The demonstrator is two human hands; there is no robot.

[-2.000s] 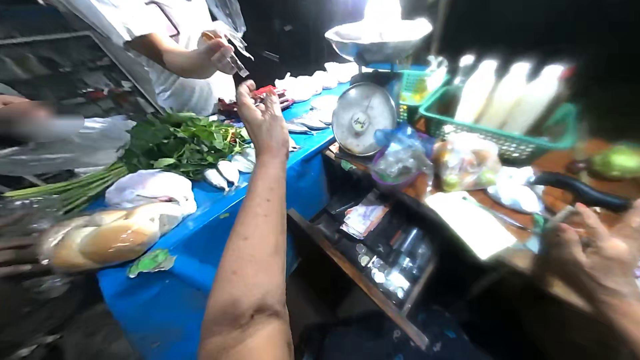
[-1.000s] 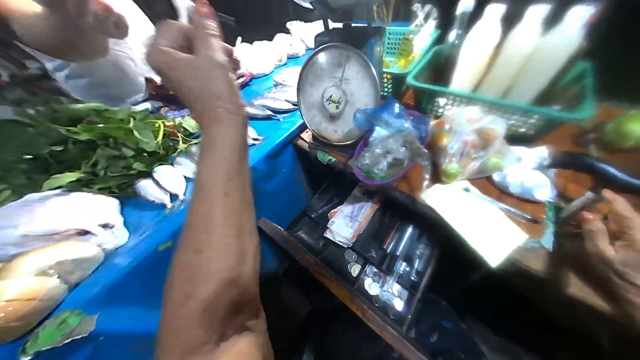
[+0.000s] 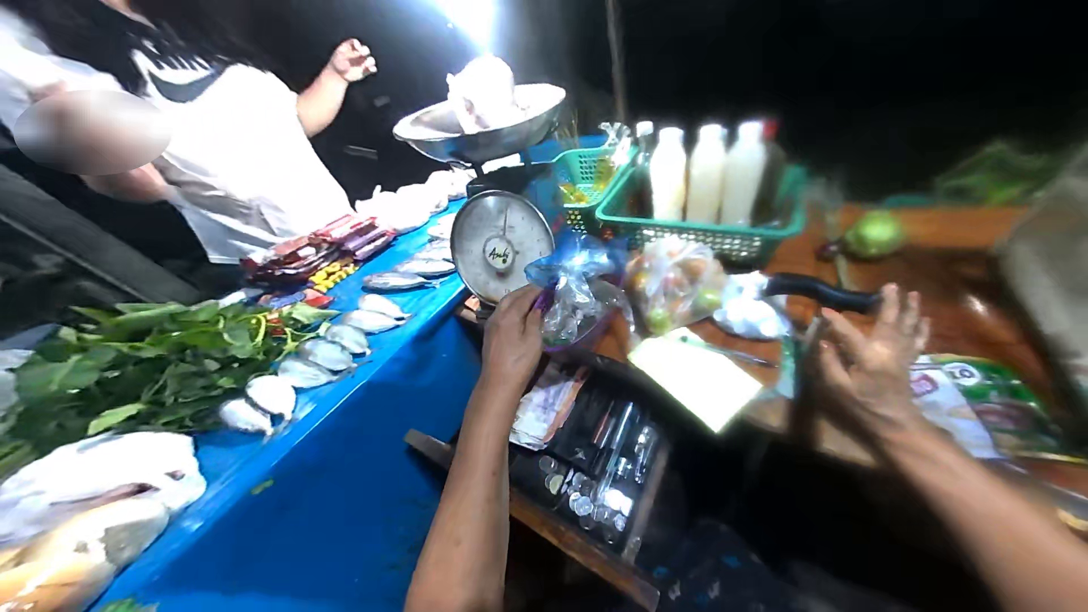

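Note:
My left hand (image 3: 512,333) is at the left edge of a purple basket of clear and blue plastic bags (image 3: 571,293), its fingertips touching the basket or bags; which one is unclear. Just above it stands a dial weighing scale (image 3: 501,246) with a white bundle (image 3: 484,89) in its metal pan. My right hand (image 3: 875,361) is over the wooden table with fingers spread, beside the curved black handle (image 3: 820,291) of a tool; nothing shows in its grasp. Below lies an open drawer with banknotes (image 3: 546,406) and coins (image 3: 586,501). A bright notepad (image 3: 693,378) sits between the hands.
Small fish (image 3: 323,353), leafy greens (image 3: 161,365) and bagged bread (image 3: 85,544) lie on the blue-covered counter (image 3: 340,484). Green baskets, one holding bottles (image 3: 705,174), stand behind the bags. A person in a white shirt (image 3: 255,161) stands across the counter.
My left hand has moved from over the counter, near the other person, back to the purple basket. A white bundle now rests in the scale pan, which was empty two seconds ago.

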